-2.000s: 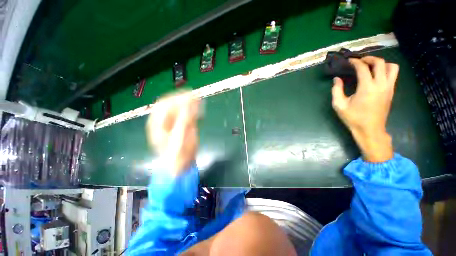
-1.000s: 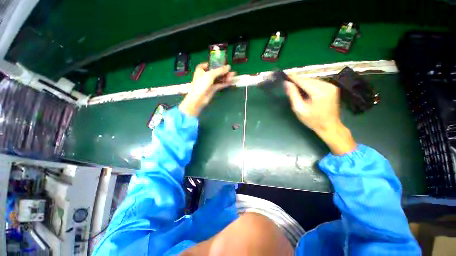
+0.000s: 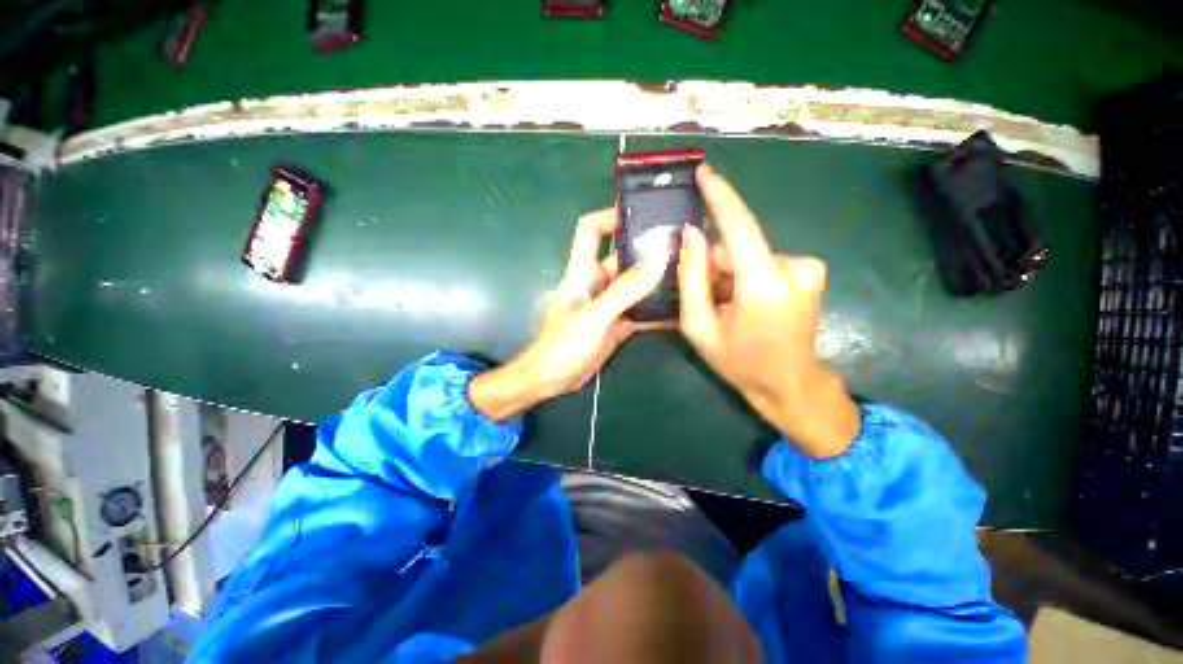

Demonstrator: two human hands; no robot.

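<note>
A phone unit (image 3: pixel 660 221) with a dark red rim is held upright in front of me, over the bench seam. Its black face is towards me, with a small bright spot near the top. My left hand (image 3: pixel 586 311) grips its left side and lower part, with the thumb on the face. My right hand (image 3: pixel 755 301) grips its right side, fingers at the upper right edge and on the face. The fingers hide its lower edges. The black part looks like a middle housing lying over the unit.
Another red-rimmed phone unit (image 3: pixel 282 226) lies on the bench at the left, its inside showing. A small pile of black middle housings (image 3: pixel 981 215) lies at the right. Spaced phones lie on the conveyor belt (image 3: pixel 441 49) beyond the chipped whitish edge (image 3: pixel 389 110). Black trays (image 3: pixel 1142 324) stand far right.
My hands have come together over the seam. The phone unit from my left hand is now in both hands and its face shows black instead of green. The view has shifted.
</note>
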